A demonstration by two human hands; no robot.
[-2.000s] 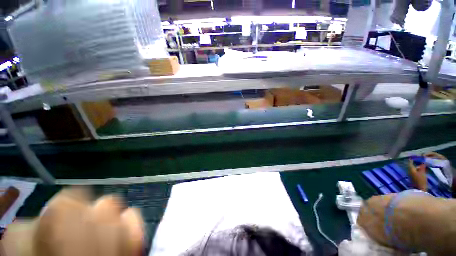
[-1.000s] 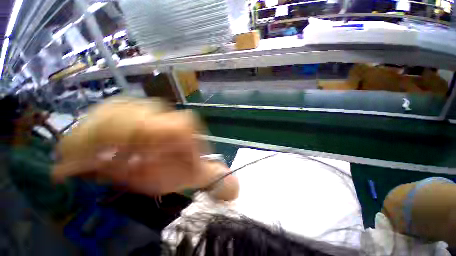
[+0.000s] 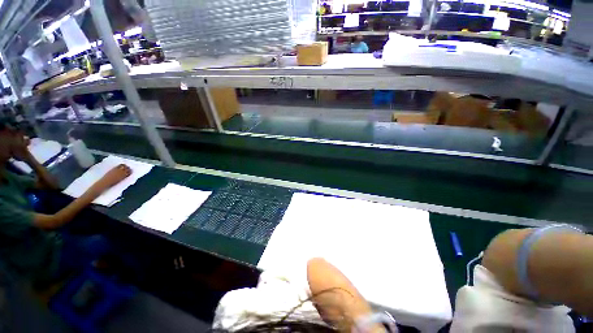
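A large white sheet (image 3: 357,247) lies on the green bench in front of me. A small blue cylinder (image 3: 456,244) lies by itself to its right. My left forearm (image 3: 338,293), bare with a pale band at the wrist, comes out of a white sleeve and bends at the bottom edge; my left hand is cut off. My right arm (image 3: 500,260), with a pale grey-blue strap, runs off the right edge; my right hand is out of the picture.
A dark gridded tray area (image 3: 240,211) and a smaller white sheet (image 3: 170,207) lie to the left. Farther left, a person in green rests a hand (image 3: 117,173) on another white sheet. A metal post (image 3: 133,97) and shelf (image 3: 364,83) stand behind the bench.
The view has swung left since two seconds ago, then slightly back right. The blurred raised hand at the left has left the picture, and my left forearm now shows at the bottom.
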